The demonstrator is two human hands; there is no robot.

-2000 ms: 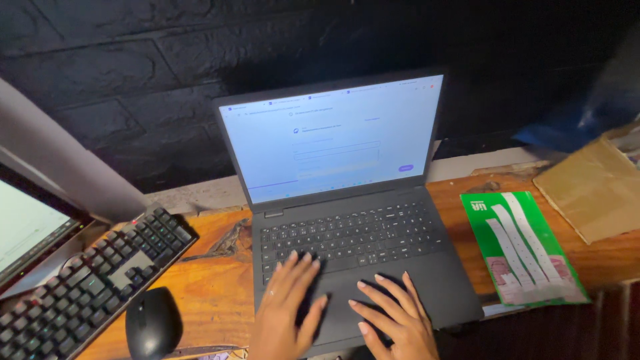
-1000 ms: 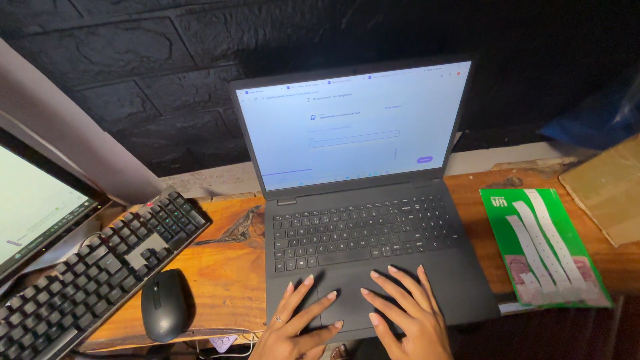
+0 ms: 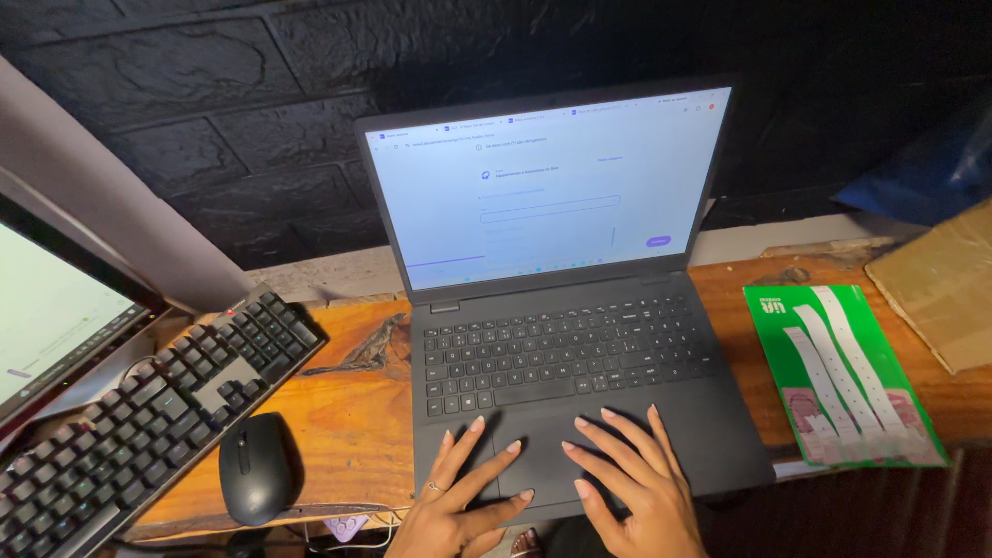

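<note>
An open black laptop (image 3: 558,380) sits on a wooden table, its lit screen (image 3: 542,186) showing a web form with writing. My left hand (image 3: 465,496), with a ring on one finger, rests over the left of the palm rest and the touchpad (image 3: 535,457), fingers spread. On the right part of the palm rest lies my right hand (image 3: 639,480), its fingers apart just below the keys. Neither hand holds anything.
Left of the laptop are a black mouse (image 3: 256,469), a mechanical keyboard (image 3: 155,418) and a monitor (image 3: 58,310). A green package with white strips (image 3: 845,372) lies to the right, near a brown cardboard piece (image 3: 942,287). A black brick-patterned wall (image 3: 194,101) rises behind.
My left hand has moved off the lower left keys down to the palm rest and touchpad. The lower part of the form on the screen has changed.
</note>
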